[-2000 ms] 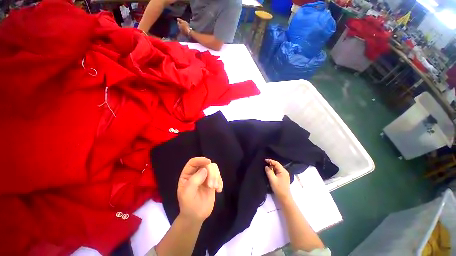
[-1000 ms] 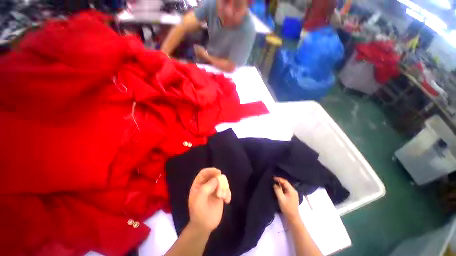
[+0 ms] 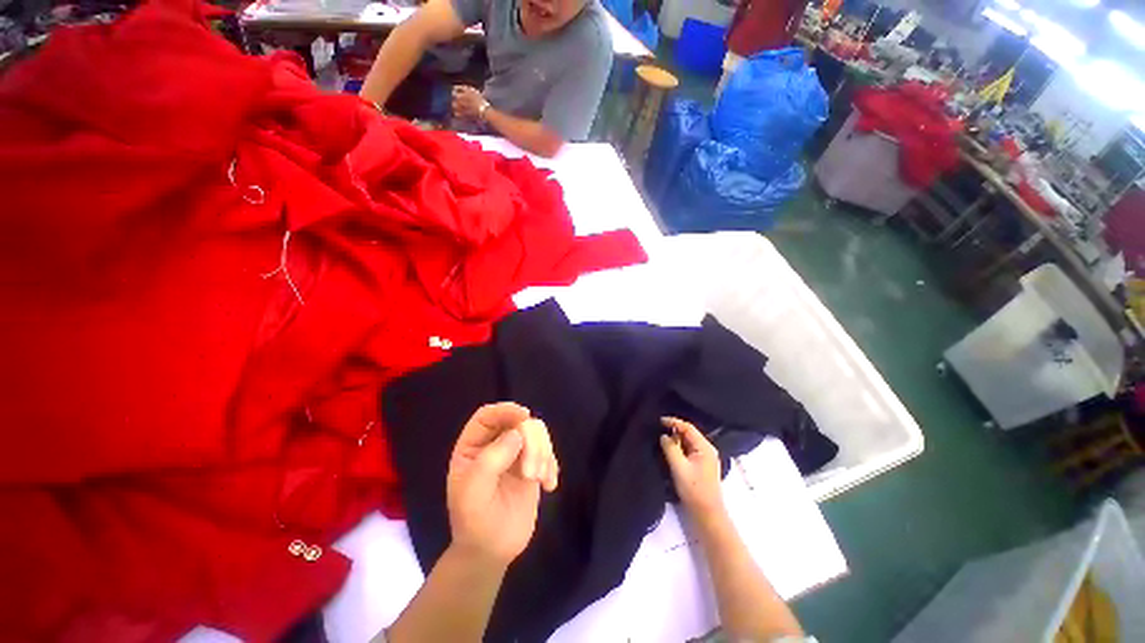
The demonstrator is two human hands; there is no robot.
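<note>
A dark jacket lies spread over the white table, with its far right part hanging over a white plastic bin. My left hand is over the middle of the jacket, palm side showing, with thumb and fingers curled together; nothing shows in it. My right hand is at a fold on the jacket's right side, thumb and fingertips pinched on the dark cloth. A tiny dark spot shows between its fingertips, too small to name.
A large heap of red garments with paired buttons and loose pale threads covers the left. The white bin adjoins the table's right end. A person sits across. Blue bags, a stool and more bins stand beyond.
The view dipped and swung, blurring, then came back close to its first position. Both hands keep nearly the same pose and place on the jacket.
</note>
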